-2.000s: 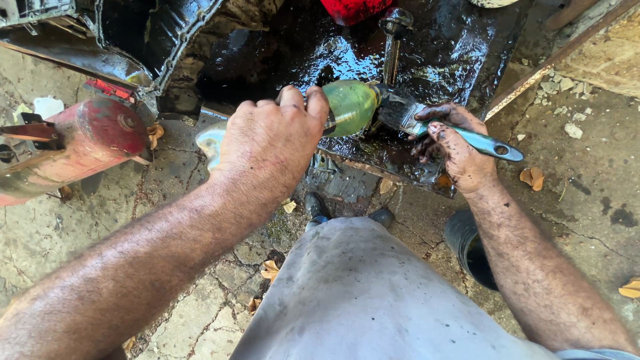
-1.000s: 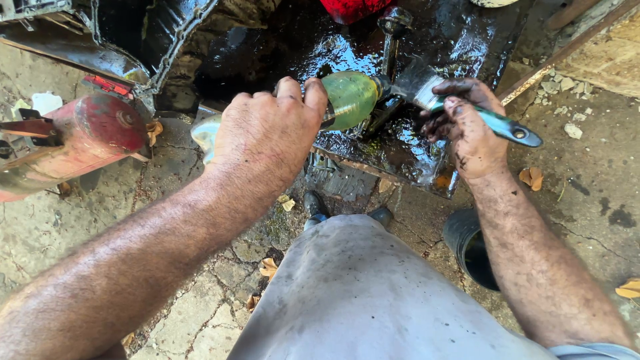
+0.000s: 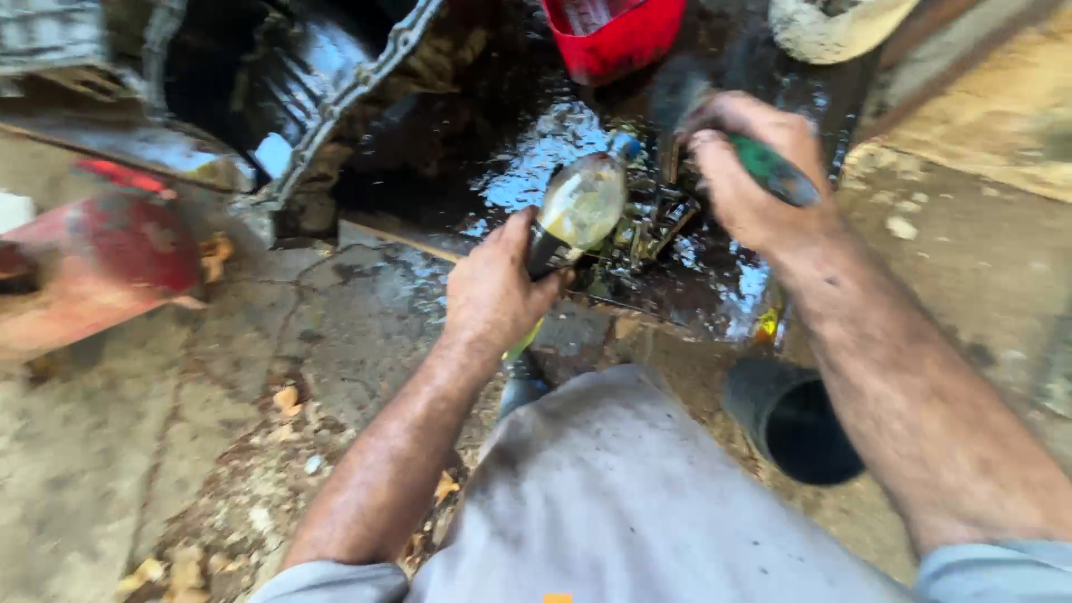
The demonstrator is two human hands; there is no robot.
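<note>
A clear plastic bottle with yellowish liquid and a dark label is gripped by my left hand, its blue-tipped neck pointing up and away from me. My right hand, blurred, is closed on a paintbrush; its handle end shows above the palm and its bristles are too blurred to make out. Beneath and between the hands lie several oily metal parts on a dark, wet, oil-covered tray. The bolt-like part seen earlier cannot be told apart.
A large open metal casing stands at the upper left, a red container at the top. A whitish round object is at the upper right. A red metal cylinder lies at left. A black bucket stands below my right forearm.
My left hand has turned the bottle from sideways to pointing more away from me. My right hand has moved the brush farther out, off the part near the bottle's neck. The view has shifted.
</note>
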